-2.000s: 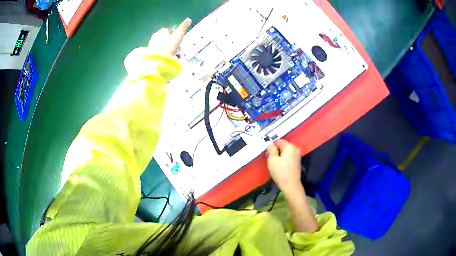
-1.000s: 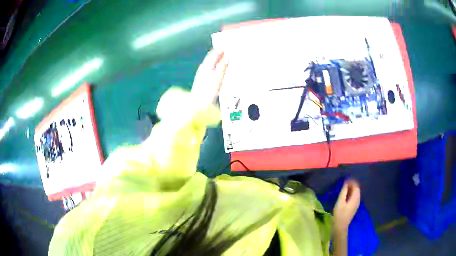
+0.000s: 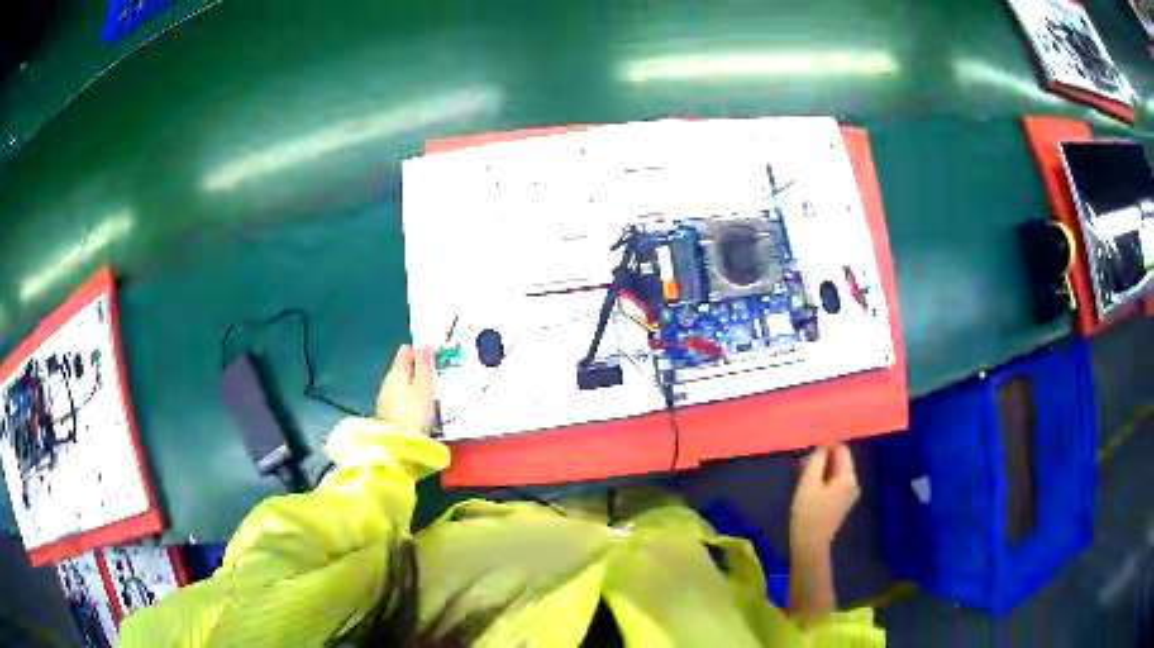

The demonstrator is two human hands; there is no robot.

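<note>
The open-back display unit (image 3: 506, 228) lies panel up on an orange-red foam pad (image 3: 797, 424) in front of me. Its blue mainboard (image 3: 759, 317) carries a round cooler fan (image 3: 744, 256), which looks blurred. A thin black DC power lead (image 3: 675, 430) runs from the unit's lower edge over the pad. My left hand (image 3: 408, 390) is at the unit's lower left edge, fingers on or beside it; its exact hold is unclear. My right hand (image 3: 825, 491) is below the pad's front edge, fingers curled, with nothing visible in it.
A black power adapter (image 3: 257, 411) lies left of the unit on the green surface (image 3: 316, 190). Another open unit (image 3: 95, 430) is at far left. A glossy dark screen (image 3: 1114, 215) is at right. A blue crate (image 3: 1000, 487) stands below the line's edge at right.
The view has turned and shifted. My left hand has moved down to the unit's lower left edge. My right hand has left the unit's lower edge, where the black lead now shows. The fan now looks blurred.
</note>
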